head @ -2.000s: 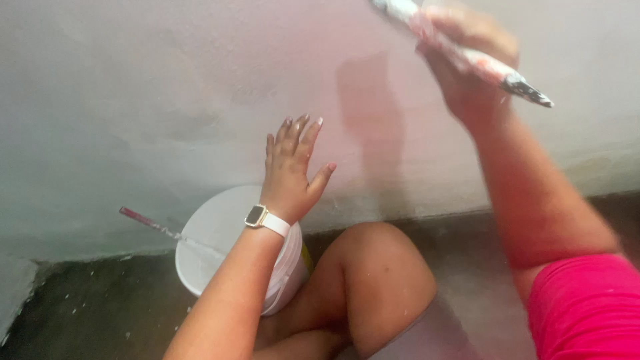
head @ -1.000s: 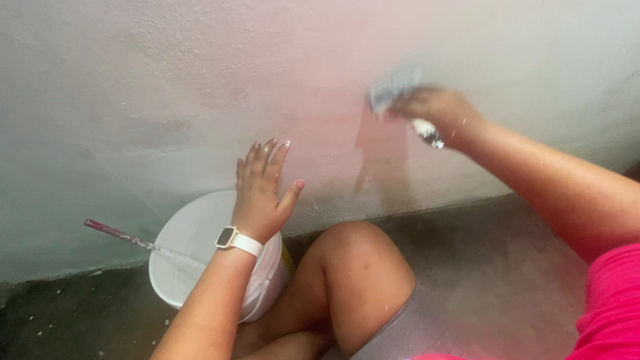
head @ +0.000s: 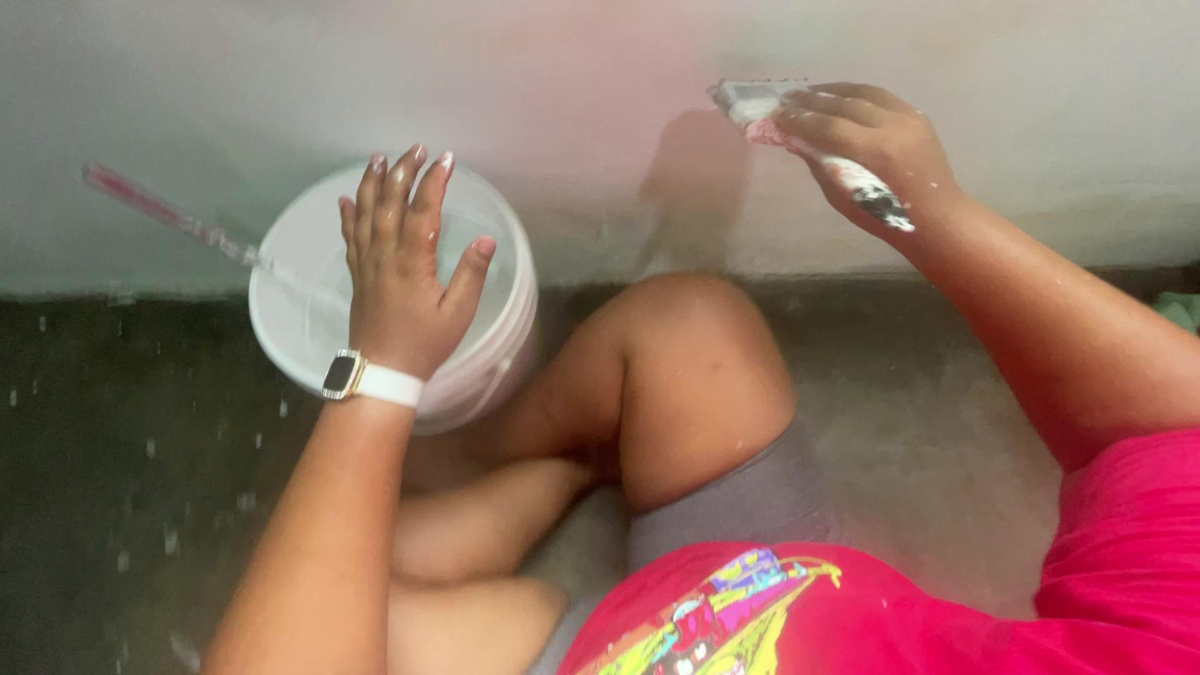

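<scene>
My right hand grips the handle of a paint-smeared brush against or close to the lower part of the pale wall; whether the bristles touch it cannot be told. Above the white plastic bucket is my left hand, palm down with its fingers spread and holding nothing. White specks show on its fingertips. A stick with a red end leans out over the bucket's left rim, its lower part inside. The bucket's contents are partly hidden by my left hand.
My bent knee stands between the bucket and my right arm. The dark floor bears white spots and meets the wall behind the bucket. A green item lies at the far right edge.
The brush was raised high in the oldest frame and has since come down the wall in my right hand. My left hand stays spread over the bucket. The view has tilted downward.
</scene>
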